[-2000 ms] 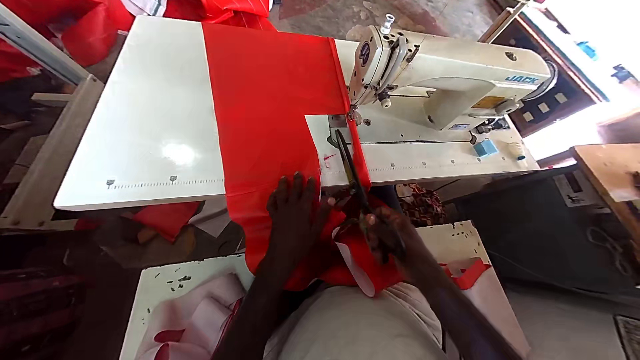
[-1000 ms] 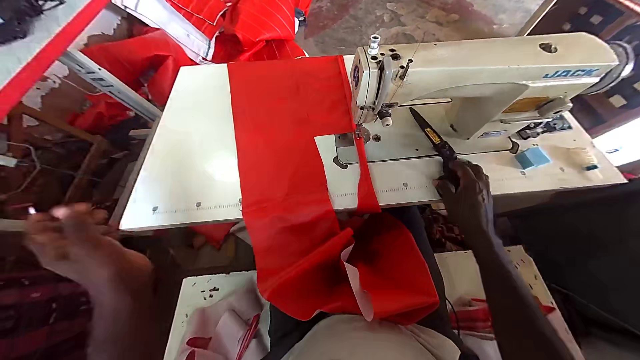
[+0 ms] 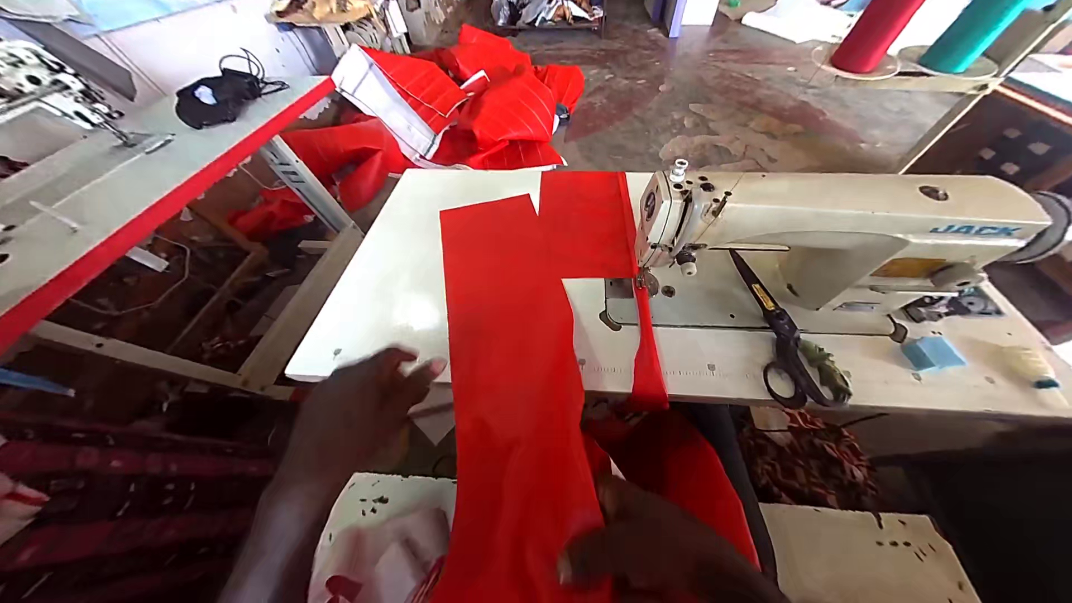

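Note:
A long piece of red fabric point(image 3: 515, 352) lies over the sewing table and hangs off its front edge. Its upper right part reaches the needle area of a white Jack sewing machine point(image 3: 837, 218), where a narrow red strip point(image 3: 647, 360) hangs down. My left hand point(image 3: 368, 410) is just left of the fabric, fingers spread, holding nothing. Low in the view, my right hand point(image 3: 653, 536) is at the fabric's right edge; its fingers are blurred, so its grip is unclear. Black-handled scissors point(image 3: 785, 335) rest on the table beneath the machine's arm.
A light blue block point(image 3: 933, 353) sits at the table's right. A heap of red and white fabric point(image 3: 502, 109) lies beyond the table. Another sewing machine point(image 3: 59, 84) stands on a red-edged table at left. Thread cones point(image 3: 879, 33) are at upper right.
The right hand has let go of the scissors on the table and moved down left to the red fabric. The left hand has come in beside the fabric. The view has shifted.

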